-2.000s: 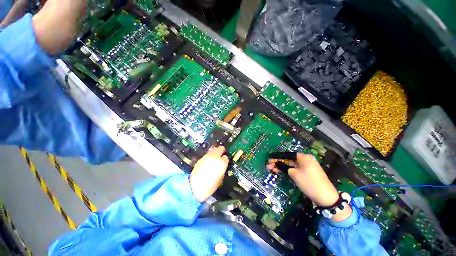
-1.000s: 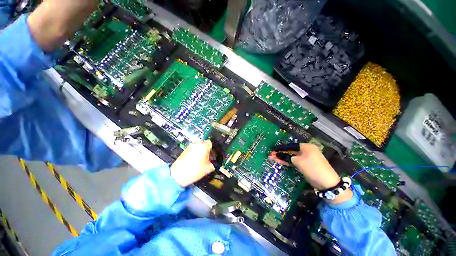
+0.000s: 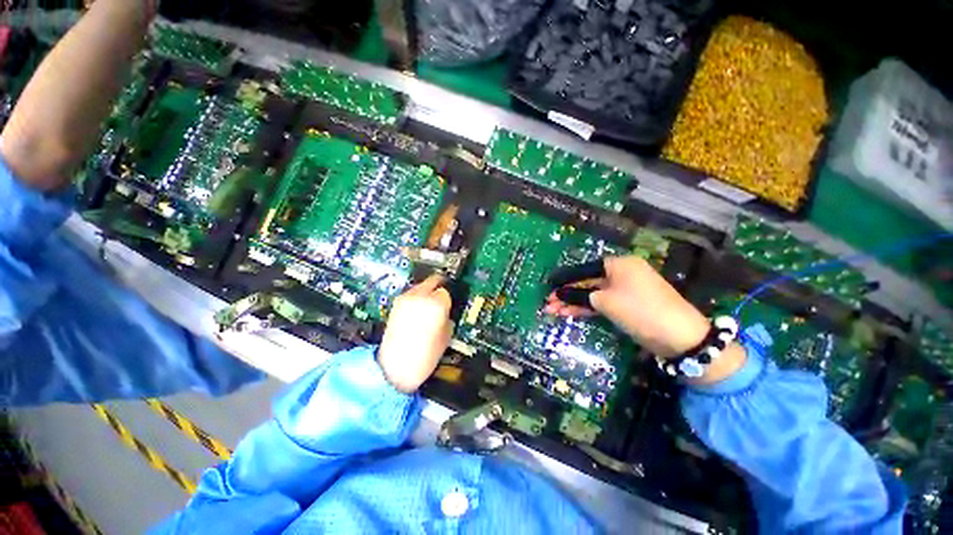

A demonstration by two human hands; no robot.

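Observation:
A green circuit board [image 3: 523,272] lies in a black carrier [image 3: 444,366] in front of me. My right hand [image 3: 627,298] is over its right half, with black coverings on the fingertips and the fingers bent close together above the board. Whether a small part is between them cannot be told. My left hand [image 3: 420,326] is at the board's left edge, over the carrier, with its fingers curled; its fingertips are partly hidden, so I cannot tell if it holds something. Silvery and white parts crowd the board's lower right.
Another board [image 3: 324,199] sits to the left. A narrow strip board [image 3: 559,167] lies above. Behind are a grey component bin [image 3: 606,68], small yellow components [image 3: 747,110] and a translucent box [image 3: 901,141]. Another person's arm [image 3: 63,105] reaches in at left. A blue cord [image 3: 805,274] runs right.
The view has shifted and turned, so the bins sit higher. My right hand stays over the same board. My left hand stays at its left edge, with the fingers slightly shifted.

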